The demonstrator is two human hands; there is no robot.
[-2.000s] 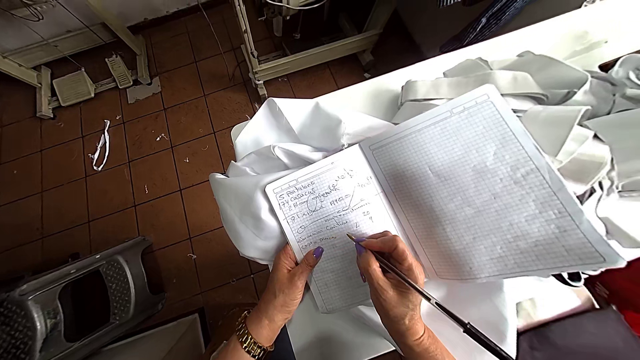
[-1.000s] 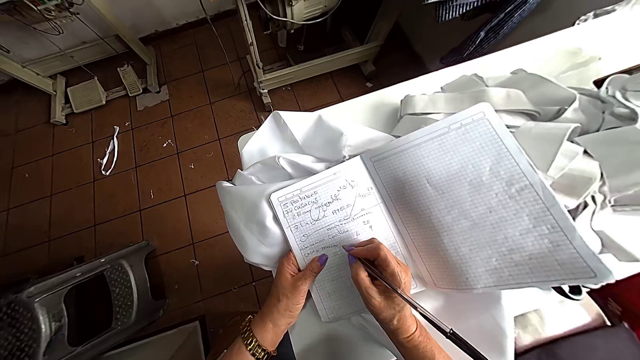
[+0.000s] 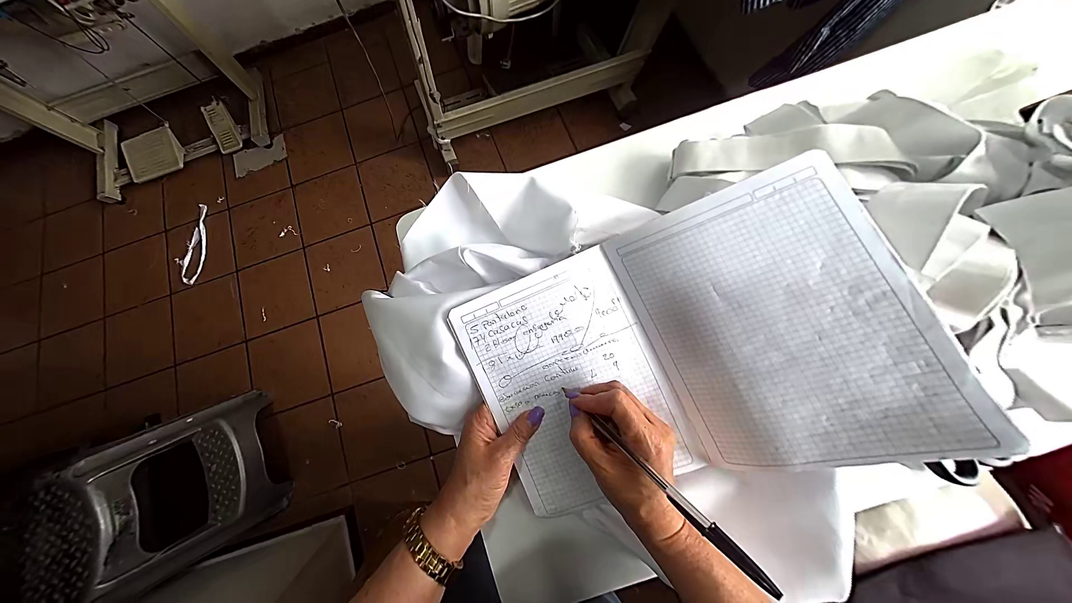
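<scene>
An open squared-paper notebook lies tilted over white fabric; its left page bears handwriting, its right page only the printed grid. My left hand grips the left page's lower left edge, thumb on top and fingers hidden beneath. In my right hand is a ballpoint pen, its tip at the last handwritten line and its black cap on the back end, toward the lower right.
Cut strips of white fabric are heaped on the white table at the right. A grey plastic stool stands lower left on the tiled floor. Machine stands with a pedal are beyond. Dark cloth lies lower right.
My right hand with the pen has shifted slightly along the handwritten lines. My left hand keeps its hold on the notebook.
</scene>
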